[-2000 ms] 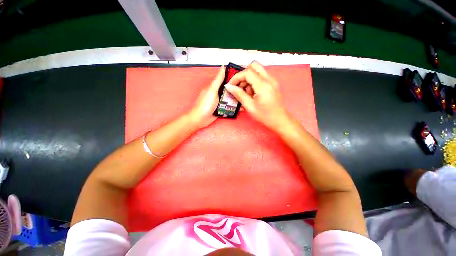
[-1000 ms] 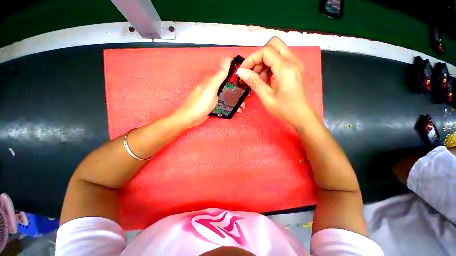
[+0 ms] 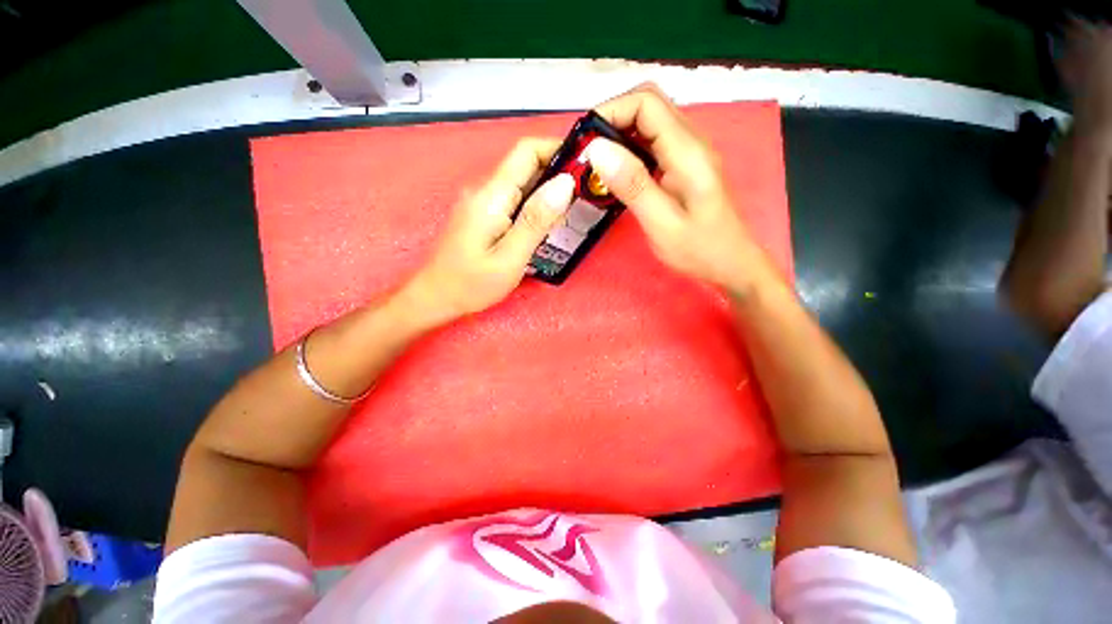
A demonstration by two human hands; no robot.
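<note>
A black phone unit (image 3: 571,234) is held tilted above the far part of the red work mat (image 3: 524,402). Its open inside faces up, with a pale and green area and a red end with a round yellow-gold part (image 3: 598,182). My left hand (image 3: 494,232) grips its left side, thumb on the inside near the red end. My right hand (image 3: 677,183) grips the upper right side, thumb on the red end beside the round part. Fingers under the unit are hidden.
A white edge (image 3: 512,88) and green conveyor (image 3: 549,31) lie beyond the mat, with a metal post (image 3: 323,49). Another unit (image 3: 759,10) is cut off at the top. A neighbour's arm (image 3: 1061,244) reaches in at right. A fan (image 3: 18,567) stands lower left.
My left thumb has moved onto the unit's inside, and my right hand has closed around its upper side. The conveyor unit moved up and left. The neighbour's arm has reached forward over the right bench.
</note>
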